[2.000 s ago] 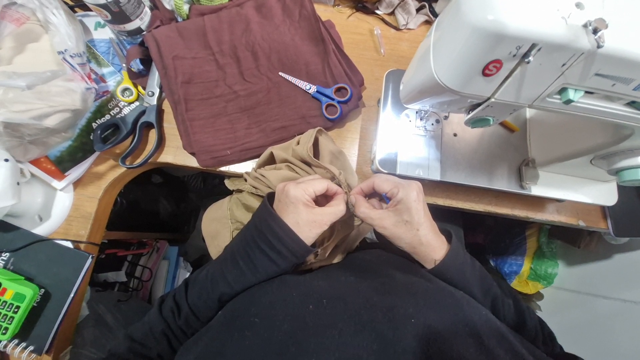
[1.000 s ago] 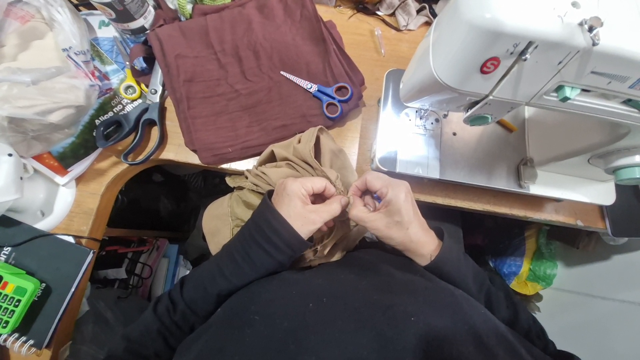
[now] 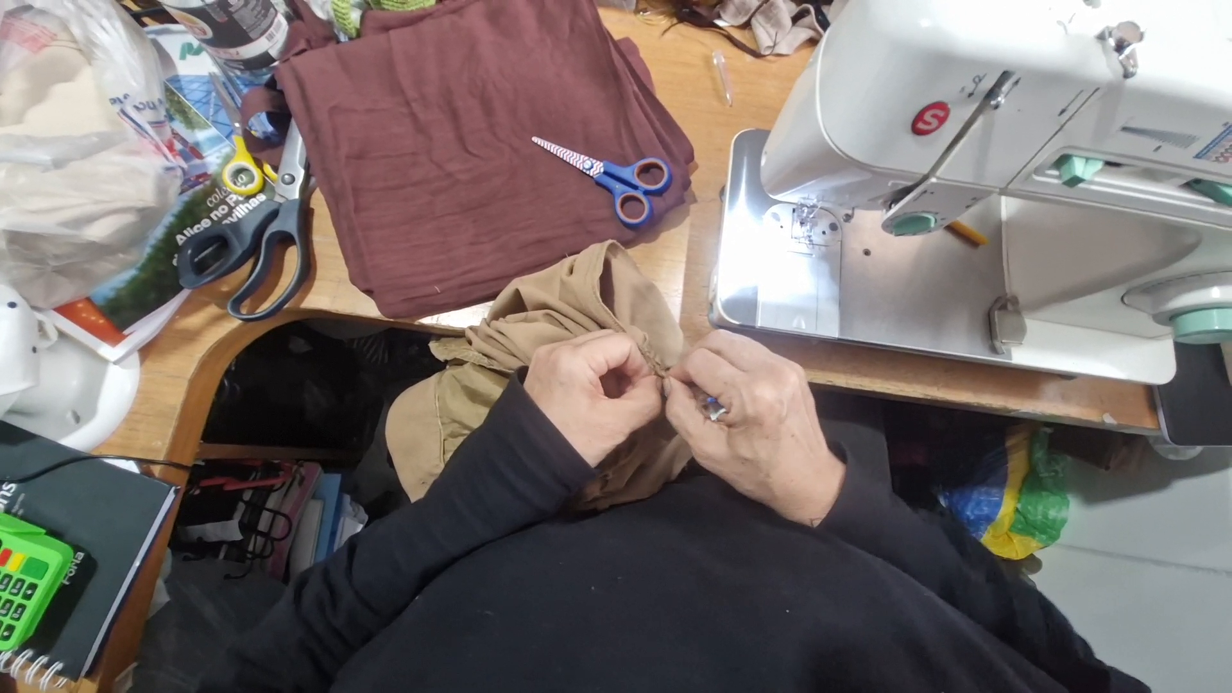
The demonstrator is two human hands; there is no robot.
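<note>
A tan cloth garment (image 3: 553, 303) lies bunched over the table's front edge and down against my body. My left hand (image 3: 599, 393) pinches its seam between thumb and forefinger. Close beside it, my right hand (image 3: 756, 414) pinches the same seam, the fingertips of both hands almost touching. A small blue and metallic thing (image 3: 713, 408) shows among my right fingers; I cannot tell what it is. Behind the garment, small blue-handled scissors (image 3: 616, 180) rest on folded maroon cloth (image 3: 452, 144).
At the right stands a white sewing machine (image 3: 905, 115) with a metal bed. Large dark-handled shears (image 3: 269, 231), yellow-handled scissors (image 3: 243, 173) and a plastic bag (image 3: 77, 164) lie at the left. A spiral notebook (image 3: 106, 577) and green card terminal (image 3: 29, 582) are at lower left.
My right hand has turned slightly at the seam, and its fingertips have shifted a little. My left hand keeps its pinch in nearly the same place.
</note>
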